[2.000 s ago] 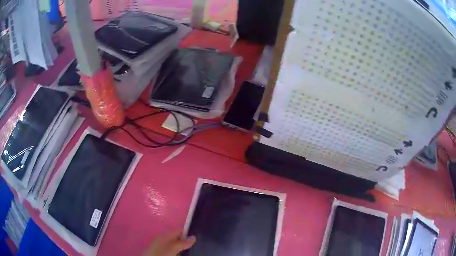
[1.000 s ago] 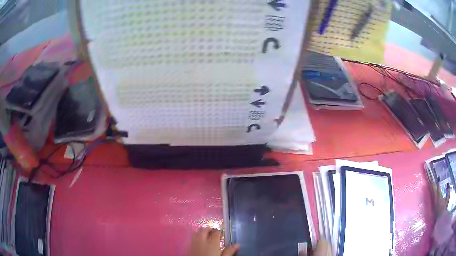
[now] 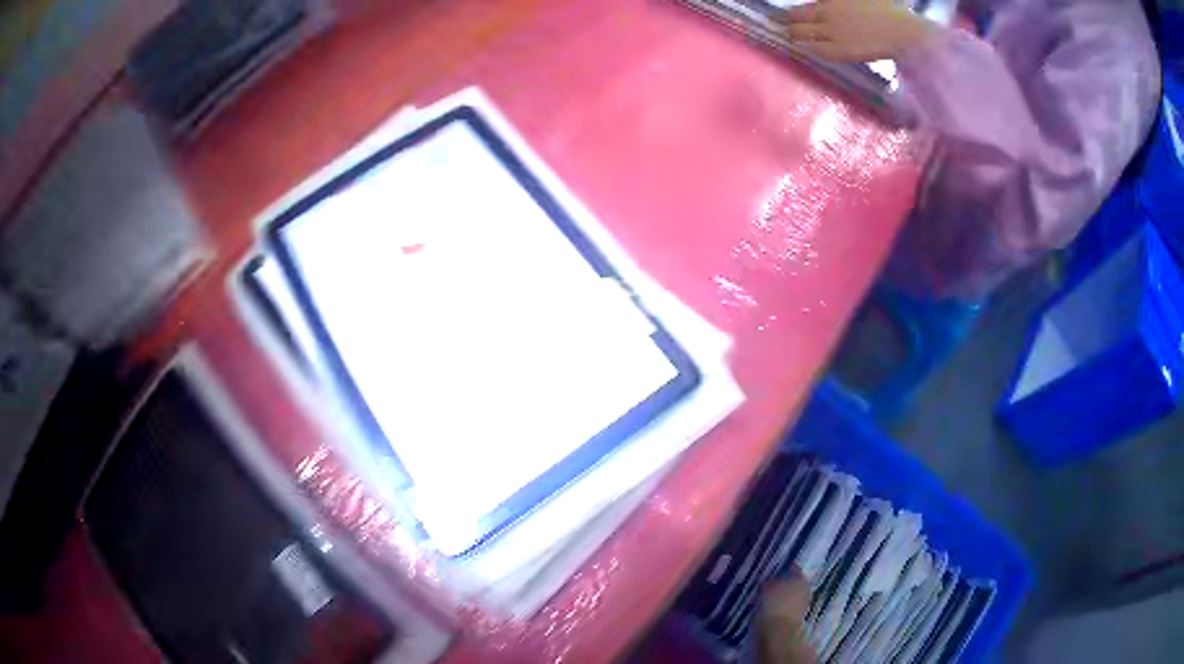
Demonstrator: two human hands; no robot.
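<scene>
My right hand (image 3: 783,623) shows only as blurred fingertips at the bottom edge, over sleeved tablets (image 3: 863,558) that stand upright and packed in a blue bin (image 3: 993,545). Whether it grips one cannot be told. My left hand is not clearly visible. A lit tablet (image 3: 468,324) with a white screen, a small red logo and a black border lies on a stack of white sleeves on the pink mat. A dark tablet (image 3: 195,519) with a small white label lies in its sleeve at the lower left, cut off by the edge.
Another person in a pink sleeve (image 3: 1026,130) has a hand (image 3: 851,29) on a device at the top right. A second blue bin (image 3: 1104,350) stands on the floor at the right. The pink mat (image 3: 701,169) has its edge beside the nearer bin. Blurred white sheets (image 3: 98,227) are at the left.
The view has swung right and down, bringing the bins into view. My right hand has moved from the dark tablet's right side to the nearer bin. My left hand no longer shows clearly.
</scene>
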